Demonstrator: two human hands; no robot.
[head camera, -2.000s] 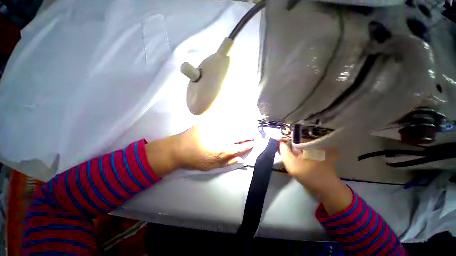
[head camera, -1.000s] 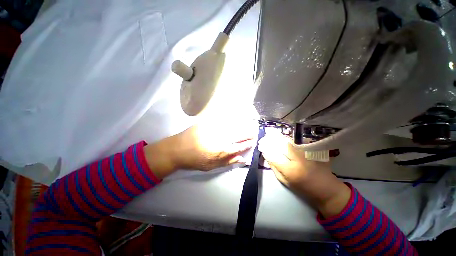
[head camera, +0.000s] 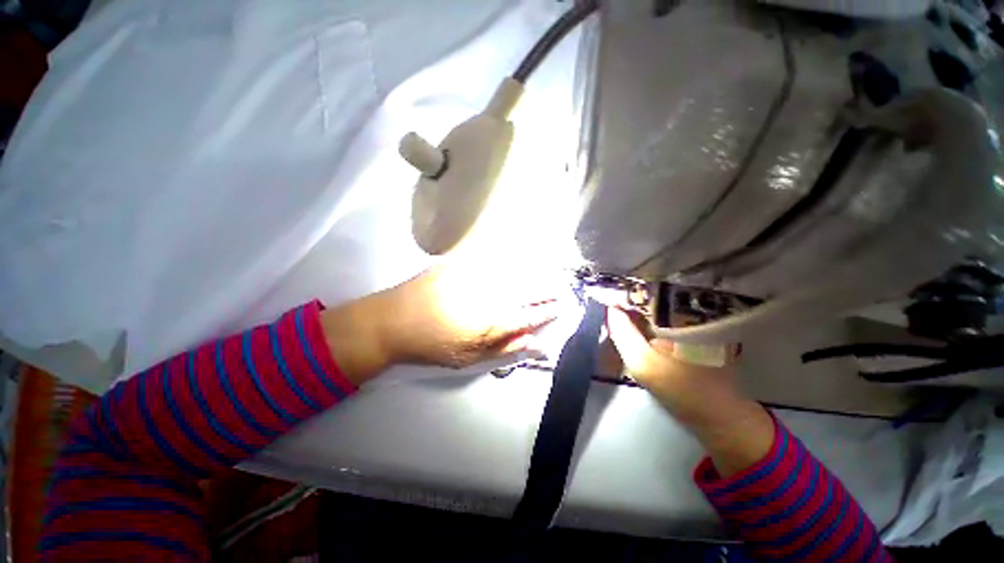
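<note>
A navy-black strip (head camera: 564, 423) runs from the needle area over the table's front edge. My right hand (head camera: 674, 379) is at the strip's upper end, fingertips against its right edge by the presser foot (head camera: 630, 293). Whether the fingers pinch the strip is hard to tell. My left hand (head camera: 446, 330) lies flat on the white fabric (head camera: 198, 187), left of the needle, its fingers pointing at the strip. Glare from the lamp washes out part of this hand and the needle.
The cream-grey machine head (head camera: 694, 132) fills the upper right. The lamp (head camera: 465, 181) hangs above my left hand. Black-handled tools (head camera: 914, 357) lie on the bed at right. A clear plastic bag (head camera: 958, 467) is at the right table end.
My right fingers have moved off the strip's upper end to its right side since one second ago. The strip's upper part shows again and hangs more slanted. My left hand is nearly unchanged.
</note>
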